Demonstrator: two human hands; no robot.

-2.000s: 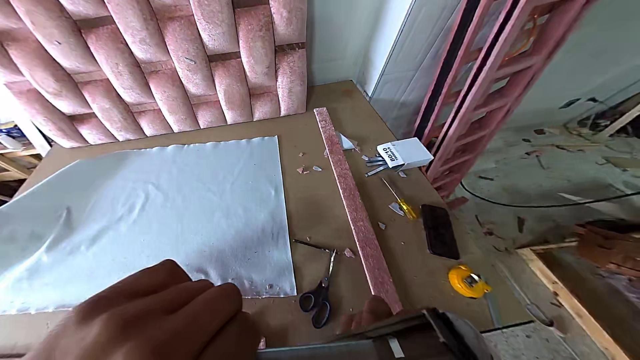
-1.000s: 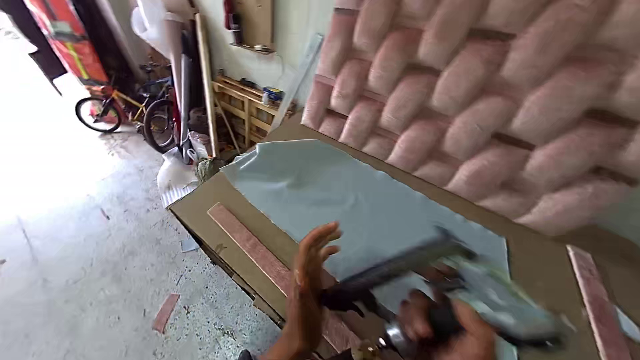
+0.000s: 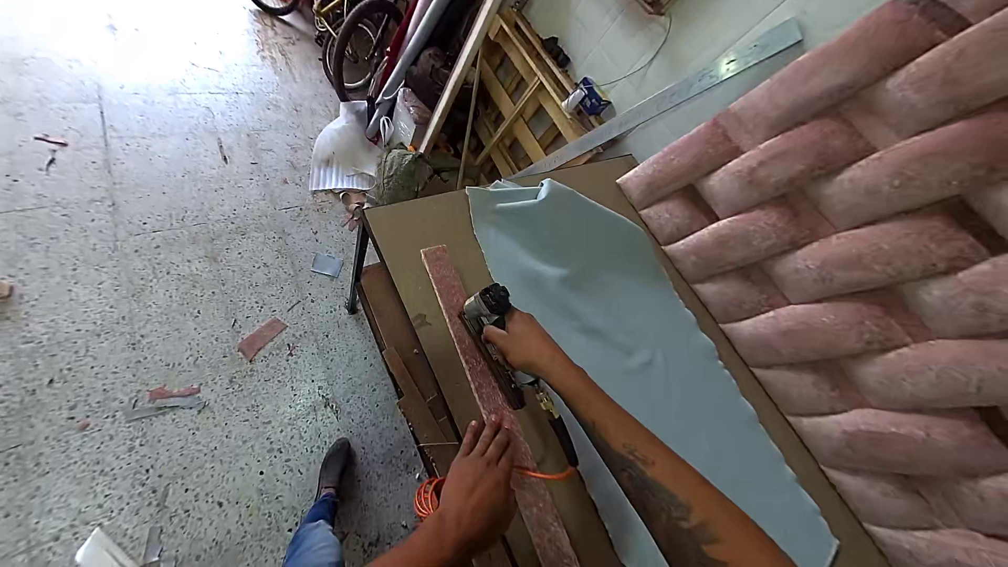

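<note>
A long narrow strip covered in pink fabric (image 3: 543,512) lies along the near edge of the table. My left hand (image 3: 480,472) rests flat on it, fingers together and pointing up the strip. My right hand (image 3: 516,342) grips a pneumatic stapler (image 3: 490,303), whose black and silver head is over the strip. An air hose coupling (image 3: 546,400) hangs at the tool's rear. Pale blue-grey fabric (image 3: 622,315) is spread on the table beside my right forearm. Whether the stapler's nose touches the strip cannot be told.
The brown tabletop (image 3: 409,228) has a shelf with boards (image 3: 402,370) under it. A large pink woven-look padded panel (image 3: 858,291) stands along the far side. An orange hose (image 3: 428,498) is coiled by my left hand. Scraps (image 3: 261,339) lie on the floor; wooden pallets (image 3: 535,102) lean beyond the table.
The stapler, in front of me over the table a second ago, is now down at the strip. My left hand, raised before, now lies on the strip. The view has swung left.
</note>
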